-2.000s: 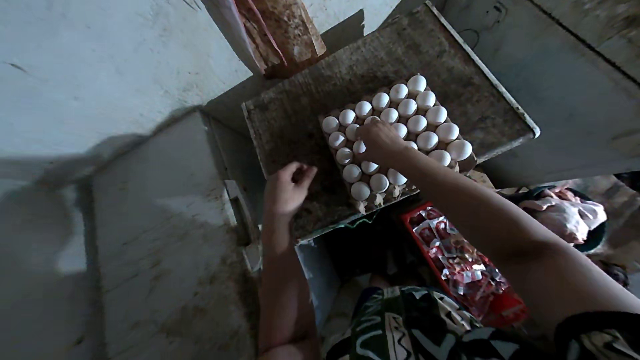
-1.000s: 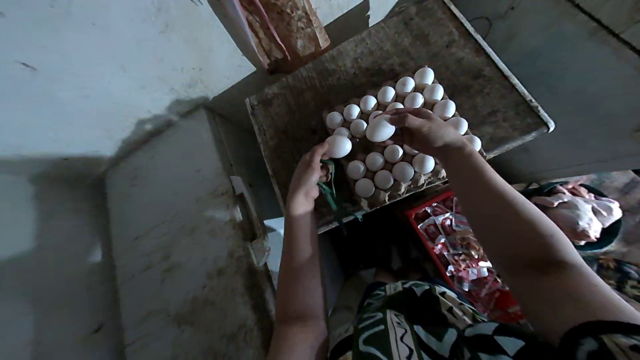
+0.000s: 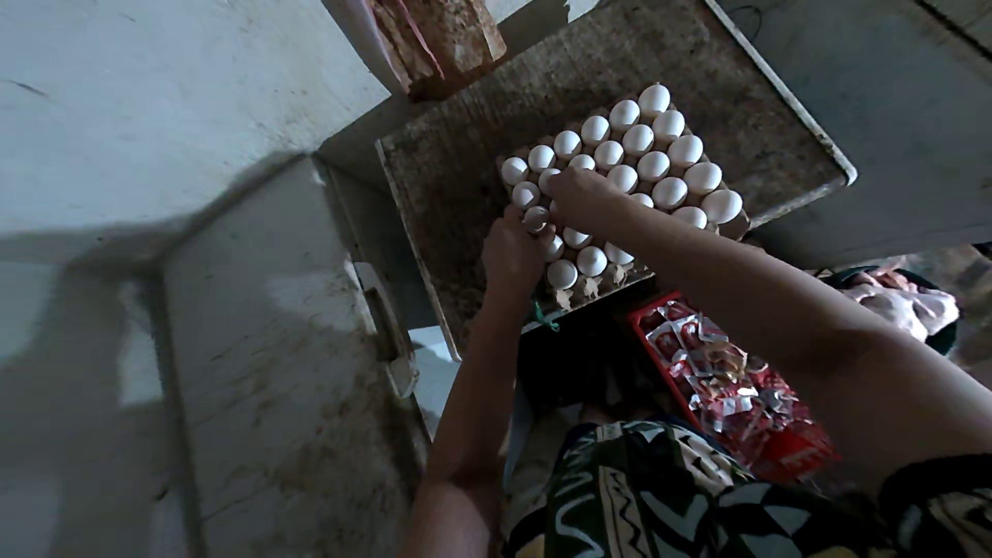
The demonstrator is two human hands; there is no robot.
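White eggs [image 3: 653,166] fill most of a cardboard egg tray [image 3: 564,299], which lies on a worn wooden board [image 3: 480,116]. At the tray's left side, my left hand [image 3: 514,249] has its fingers at an egg [image 3: 535,219]; whether they grip it is unclear. My right hand [image 3: 581,200] reaches over the tray, its fingers down among the eggs beside another egg [image 3: 549,181]. The palm and forearm hide part of the tray, and whether that hand grips an egg cannot be seen. Near my left wrist, a green string [image 3: 545,316] hangs at the board's front edge.
Below the board stands a red crate [image 3: 674,372] of clear and red plastic packets. Plucked poultry [image 3: 899,302] lies in a dark basin at the right. A white panel with a handle [image 3: 384,325] is at the left. A stained brown sack or block [image 3: 442,39] stands behind the board.
One second ago each hand held an egg raised at the tray. Both hands are now lower, among the eggs. Two seconds ago my left hand was off the tray, over the board.
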